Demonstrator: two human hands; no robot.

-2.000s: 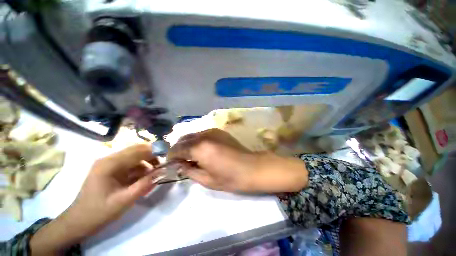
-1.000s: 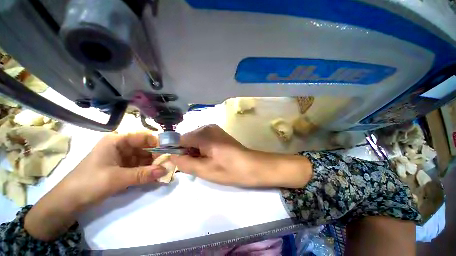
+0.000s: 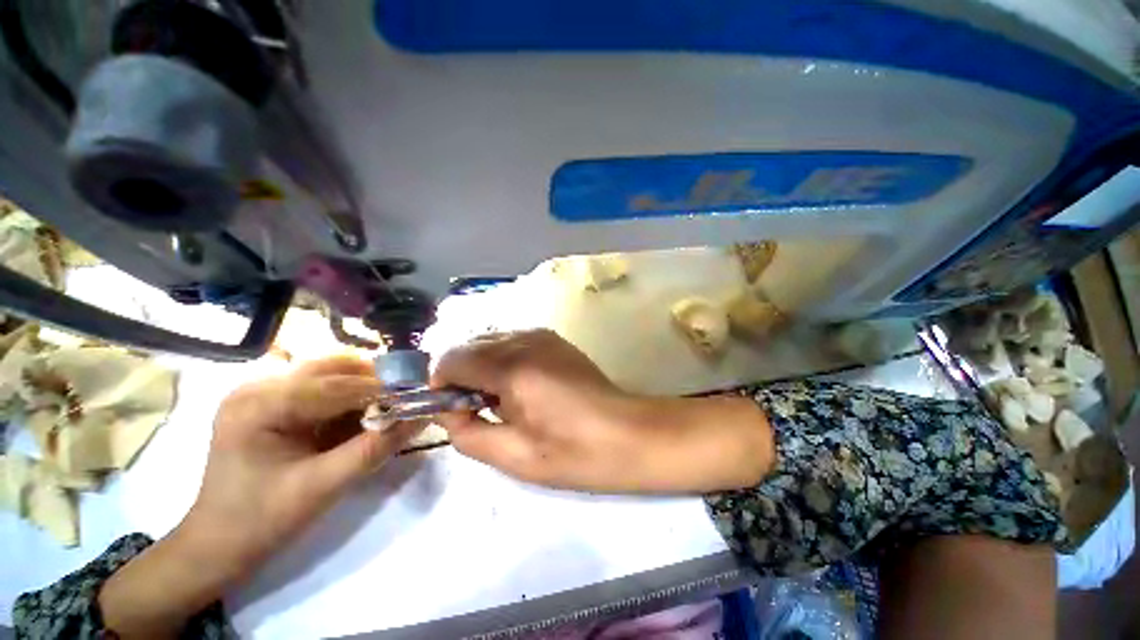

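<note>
My left hand [image 3: 294,450] pinches a small beige fabric piece [image 3: 379,418] at its thumb and fingertips, just below the grey tension dial [image 3: 403,366]. My right hand [image 3: 538,413] holds small metal snips [image 3: 431,401], whose blades point left and reach the piece at the left fingertips. Most of the piece is hidden by the fingers and snips. The needle and presser foot are hidden behind the hands.
The sewing machine arm [image 3: 500,113] spans the top. Beige pieces [image 3: 88,413] are heaped at left, and a few curled pieces [image 3: 706,323] lie behind the hands. A carton [image 3: 1088,481] with beige bits stands at right. A measuring strip [image 3: 613,603] runs along the front edge.
The snips now show more clearly, lying across the left fingertips. The fabric piece, visible below them a second ago, is mostly covered. The camera view has shifted slightly.
</note>
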